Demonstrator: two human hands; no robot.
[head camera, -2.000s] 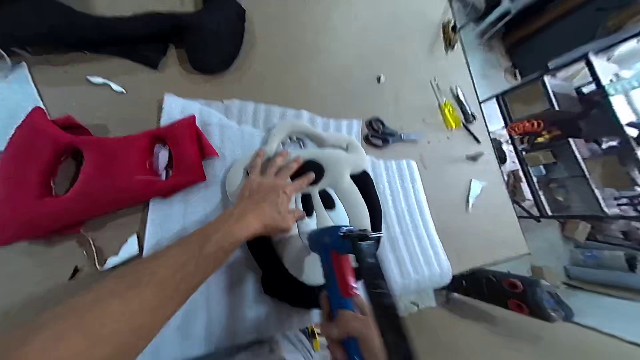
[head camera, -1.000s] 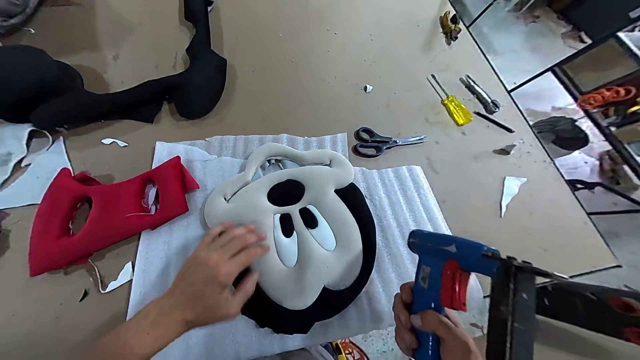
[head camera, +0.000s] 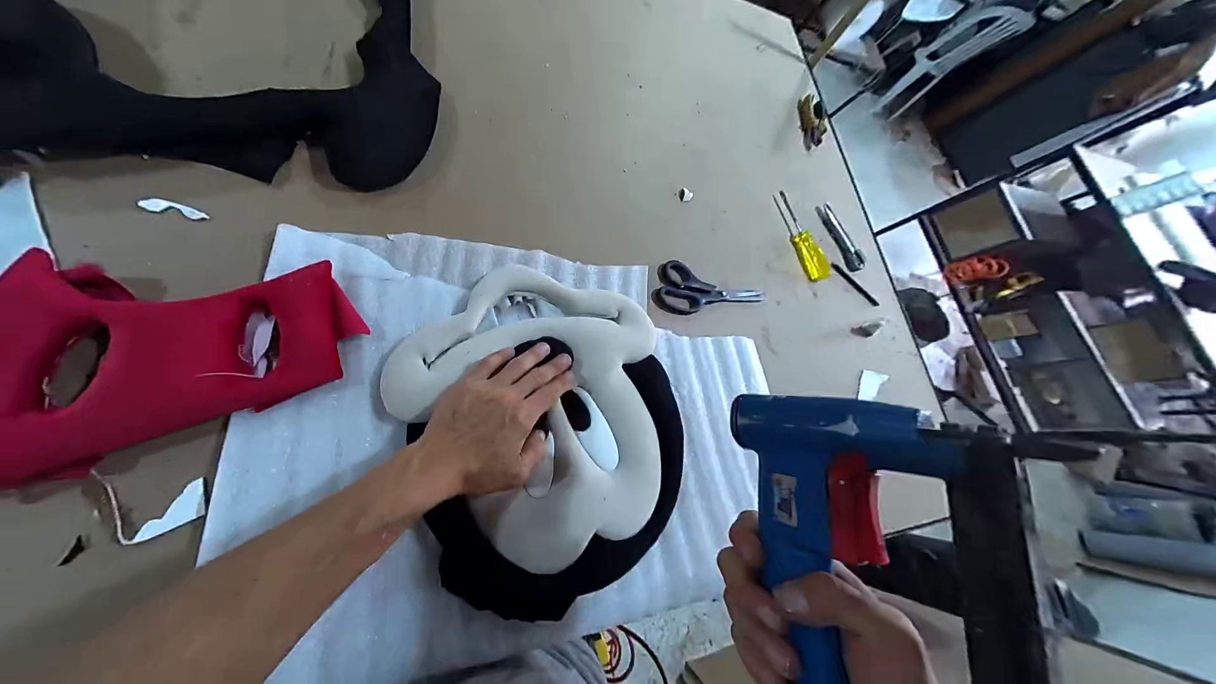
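Observation:
A padded cartoon mouse face (head camera: 608, 494) in cream and black fabric lies on white foam sheeting (head camera: 727, 380), its mouth end toward the top. My left hand (head camera: 499, 418) rests flat on it, fingers spread over the black nose and partly covering one eye. In my right hand (head camera: 807, 608) is the grip of a blue power tool (head camera: 798, 494) with a red trigger, held upright to the right of the face; a dark bar-like part extends from its front. Whether a finger is on the trigger cannot be told.
Black-handled scissors (head camera: 693, 288) lie just beyond the foam. Farther right are a yellow-handled tool (head camera: 809, 255), a utility knife (head camera: 842, 237) and a thin black stick (head camera: 854, 284). Red fabric piece (head camera: 190, 351) overlaps the foam's left side; a black padded piece (head camera: 380, 123) lies at upper left. Shelving (head camera: 1035, 332) stands beyond the table edge.
Since one second ago my left hand has moved from the face's lower left side up onto its nose. The blue tool was over the face two seconds ago and now is to its right.

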